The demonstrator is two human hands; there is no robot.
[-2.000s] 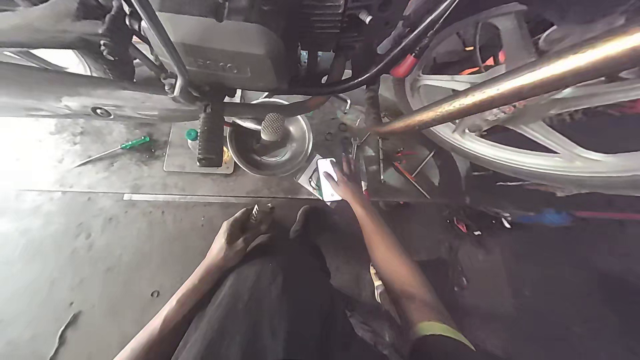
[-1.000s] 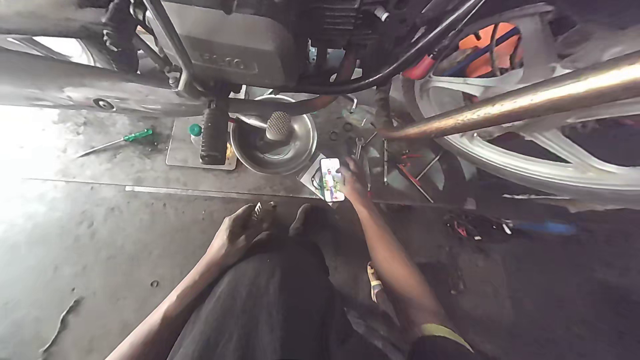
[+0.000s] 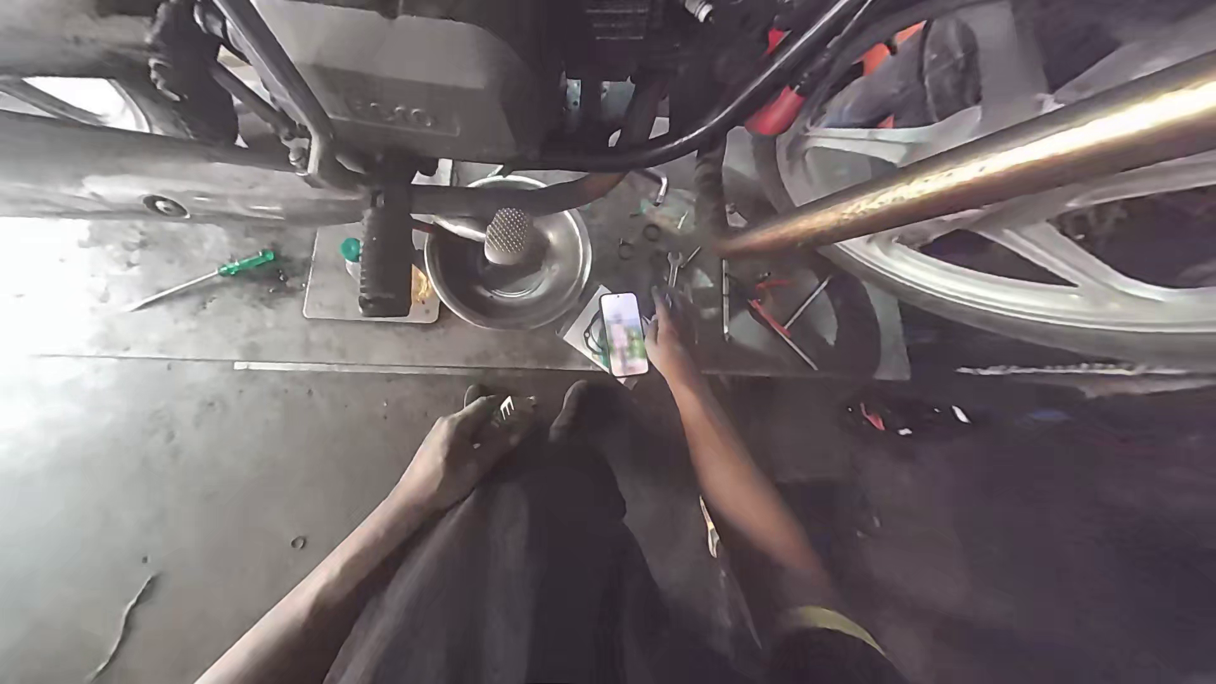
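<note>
My left hand rests at my knee, its fingers curled around a small metal part with pale teeth or stripes; what it is, I cannot tell. My right hand reaches forward, just right of a smartphone with a lit screen. The phone lies over a flat card or packet on the floor; whether my fingertips touch its edge is unclear. Beyond my right fingers lies an open-end wrench. A round metal bowl stands behind the phone, under the motorcycle's foot pedal.
Above is a motorcycle engine cover, with a rubber footrest low over a flat plate. A green-handled screwdriver lies left. On the right are a spoked alloy wheel, a slanting metal tube and red-handled tools.
My right hand was over the phone two seconds ago and is now at its right side, so the screen shows. My left hand has stayed by my knee.
</note>
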